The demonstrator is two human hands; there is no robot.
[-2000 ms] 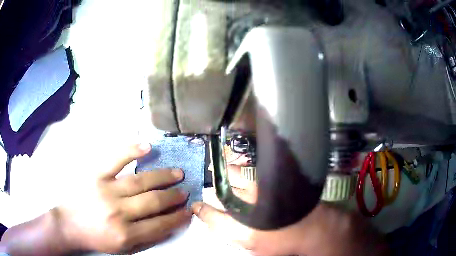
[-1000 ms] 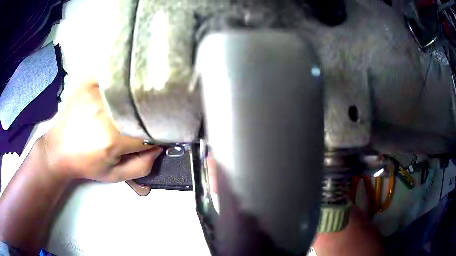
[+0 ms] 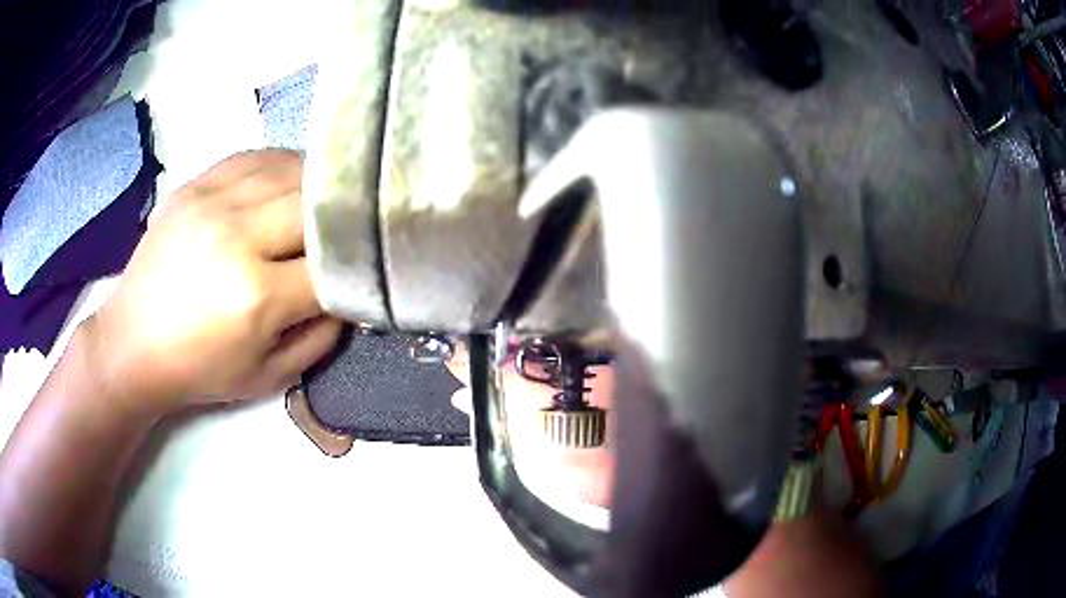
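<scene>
My left hand (image 3: 222, 286) lies left of the sewing machine head (image 3: 456, 175), knuckles up, with its fingertips hidden behind the head. A pale blue denim-like piece (image 3: 288, 108) shows just beyond it; whether the fingers hold it cannot be told. A dark textured flat plate (image 3: 392, 391) with a tan rounded edge lies under the head, beside my fingers. My right hand (image 3: 807, 567) is mostly hidden behind the grey metal guard (image 3: 701, 304); only skin at its lower right and small parts near the needle area show, so its grip is hidden.
A dark pile with a pale blue piece (image 3: 73, 193) on top lies at the far left. Red-handled (image 3: 851, 450) and orange-handled (image 3: 891, 450) tools lie right of the guard. A ribbed knob (image 3: 573, 428) shows through the guard's loop. Other tools are at the upper right.
My left hand has moved up and left from its first place over the pale piece near the needle. That piece now shows beyond the hand, and the dark plate is uncovered. The view has shifted.
</scene>
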